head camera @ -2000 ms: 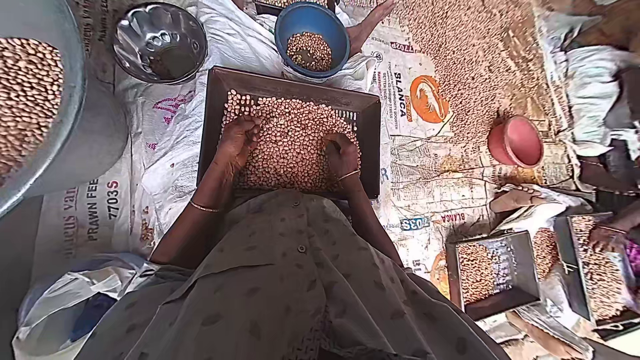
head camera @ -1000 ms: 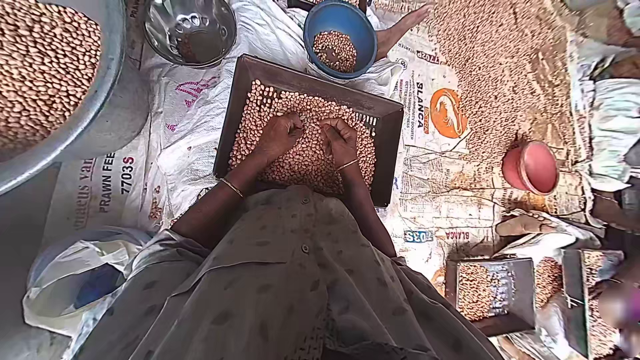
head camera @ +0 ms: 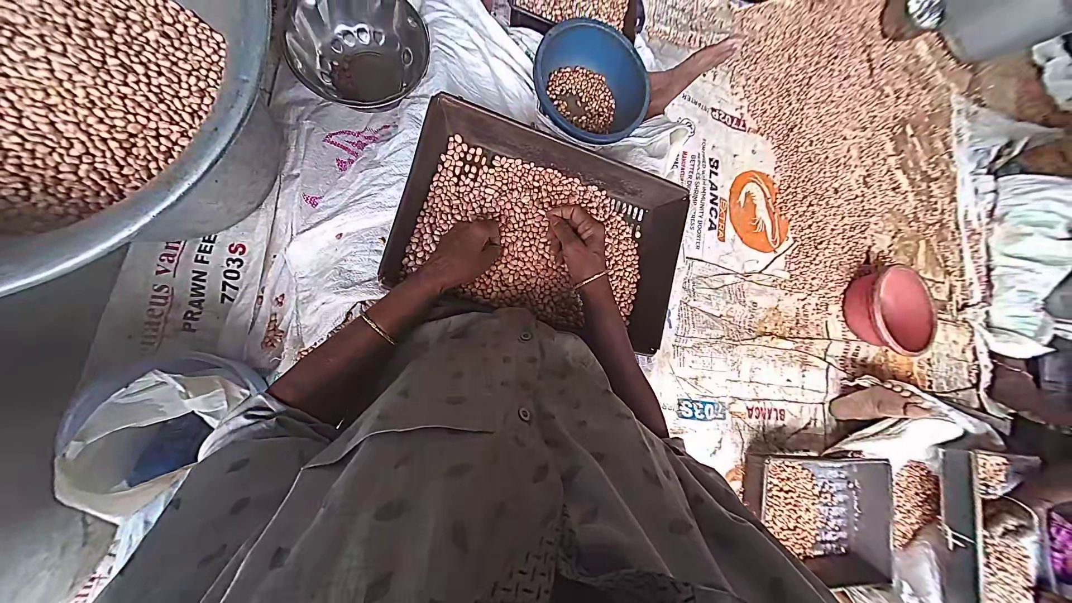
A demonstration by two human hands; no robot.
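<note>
A dark slotted tray (head camera: 662, 289) lies tilted in the head view in front of me, spread with peanut-like kernels (head camera: 519, 197). Over the left part of the kernels is my left hand (head camera: 471, 251), its fingers curled in and a bangle on the wrist. My right hand (head camera: 578, 239) is over the kernels to the right of it, thumb and fingertips bent together. The two hands are apart. Whether either one pinches a kernel is too small to tell. Some slots show at the tray's upper right.
A large metal tub (head camera: 251, 126) of kernels stands at upper left, beside a steel bowl (head camera: 356, 54). Beyond the tray is a blue bowl (head camera: 641, 84) with kernels. A red pot (head camera: 892, 310), another tray (head camera: 871, 511), a lined bucket (head camera: 155, 435) and a co-worker's foot (head camera: 699, 71) surround me.
My hands, wide apart over the tray two seconds ago, have come closer together. At the lower right, a co-worker's hand seen earlier over a tray no longer shows there.
</note>
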